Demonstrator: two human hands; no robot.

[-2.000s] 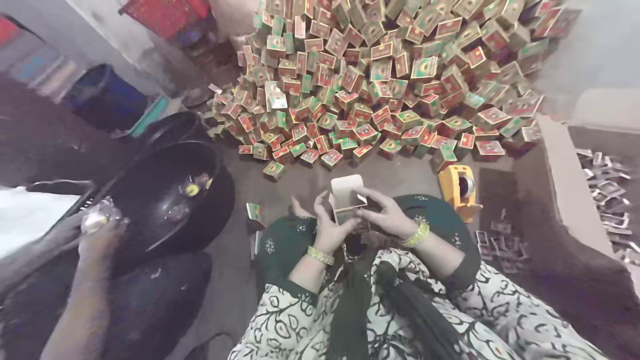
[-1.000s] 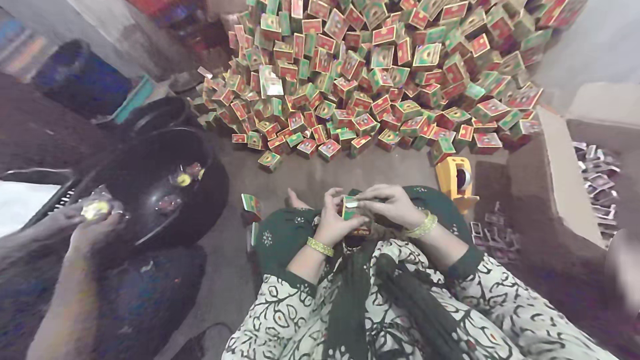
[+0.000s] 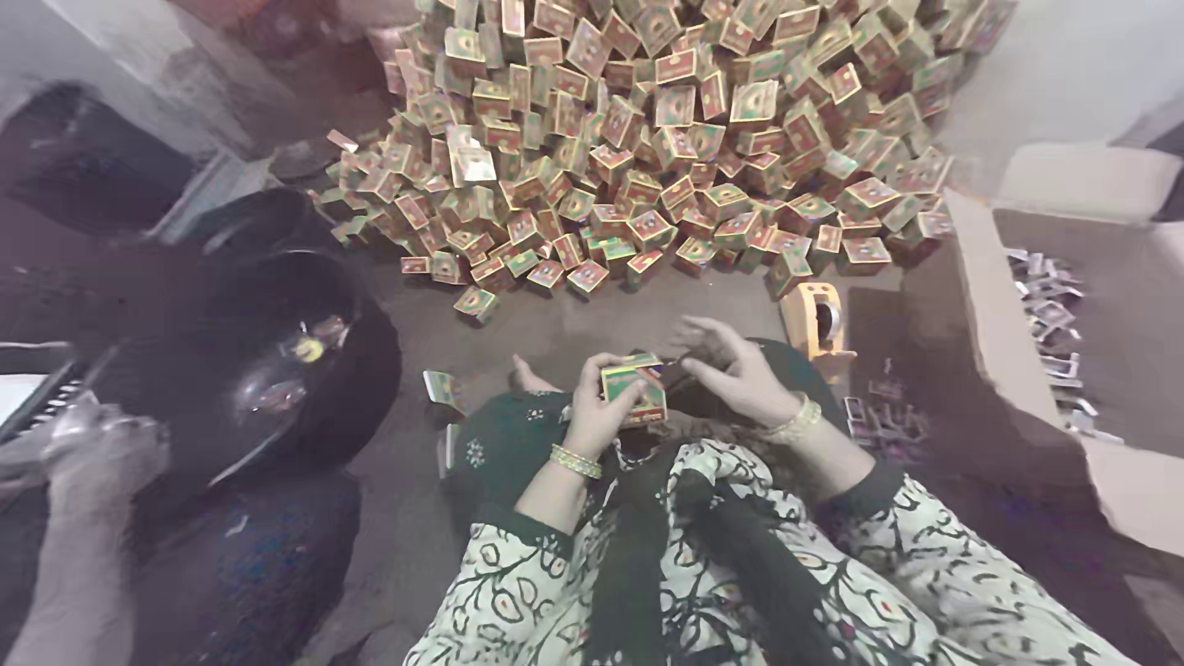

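A small green and red printed cardboard box (image 3: 635,392) is gripped in my left hand (image 3: 599,407), thumb across its face, above my lap. Just right of the box, my right hand (image 3: 740,375) is raised with its fingers apart and nothing plain in it. Beyond my hands lies a large heap of similar small boxes (image 3: 647,148). A yellow tape dispenser (image 3: 814,319) stands on the floor to the right, beside my knee. On the floor to my left is a flat printed card piece (image 3: 444,389).
At the left, a co-worker's hand (image 3: 102,444) is beside a large black basin (image 3: 324,407) with small wrapped items in it. An open cardboard carton (image 3: 1008,305) at the right holds many small pieces. More small pieces (image 3: 885,421) lie on the floor near the dispenser.
My right hand has come away from my left and opened. The small box in my left hand now shows more fully. The white piece seen between my hands two seconds ago no longer shows there.
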